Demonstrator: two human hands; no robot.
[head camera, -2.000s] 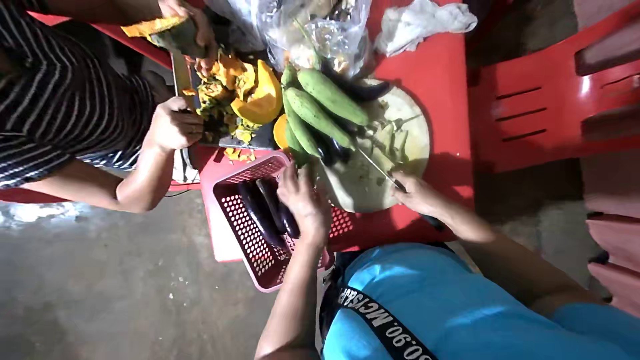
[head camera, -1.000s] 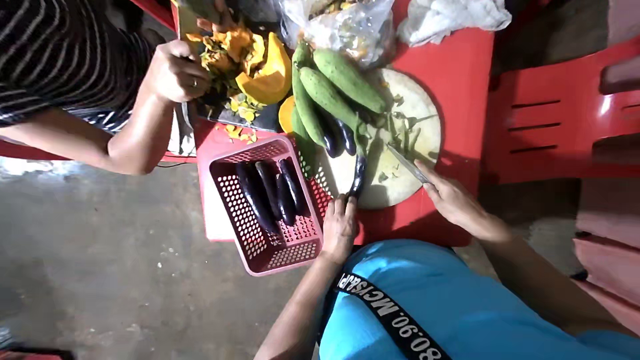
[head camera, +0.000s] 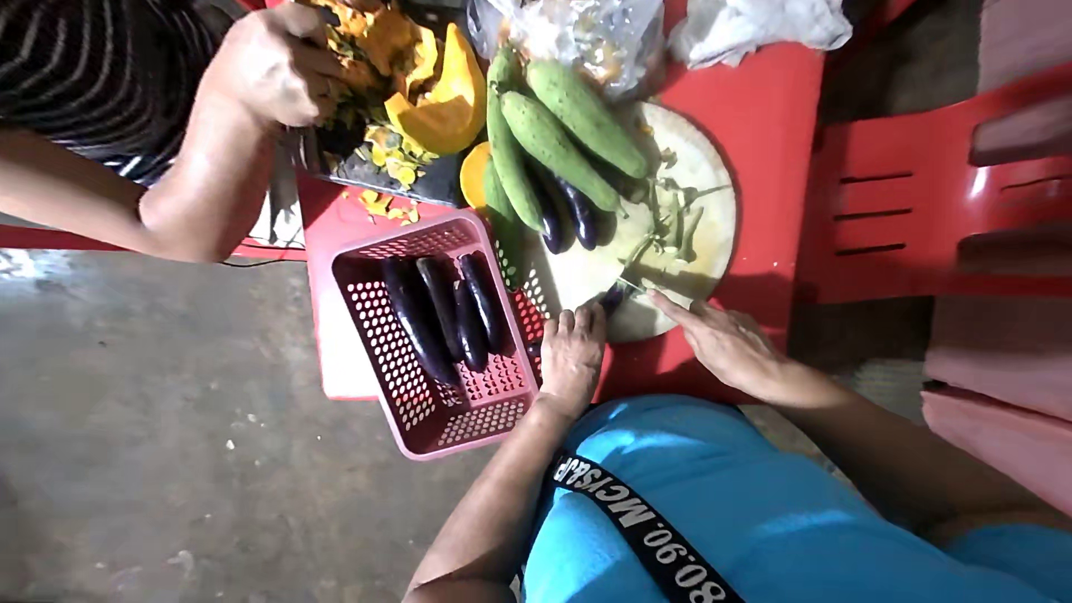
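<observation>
My left hand (head camera: 574, 352) grips a dark purple eggplant (head camera: 614, 299) near the lower edge of a round, pale cutting board (head camera: 578, 272). From the right, my right hand (head camera: 724, 339) holds a knife (head camera: 630, 284), its blade seen nearly edge-on at the eggplant and its handle hidden in my fingers. Cut green stem pieces (head camera: 670, 219) lie on the board. Several long green gourds (head camera: 544, 138) rest across the board's upper left, with purple eggplants (head camera: 578, 213) beneath their lower ends. Left of my left hand, a pink perforated plastic basket (head camera: 473, 452) holds several eggplants (head camera: 414, 322).
Across the red table (head camera: 775, 167), another person's hand (head camera: 276, 67) is by cut pumpkin (head camera: 444, 96) and peelings on a dark board. A clear plastic bag (head camera: 578, 38) and white cloth (head camera: 758, 29) lie at the top. A red plastic chair (head camera: 888, 201) stands right.
My left hand has gone from over the basket to the board's lower edge, where it now holds an eggplant. My right hand keeps the knife. The other person's hand has moved closer to the pumpkin.
</observation>
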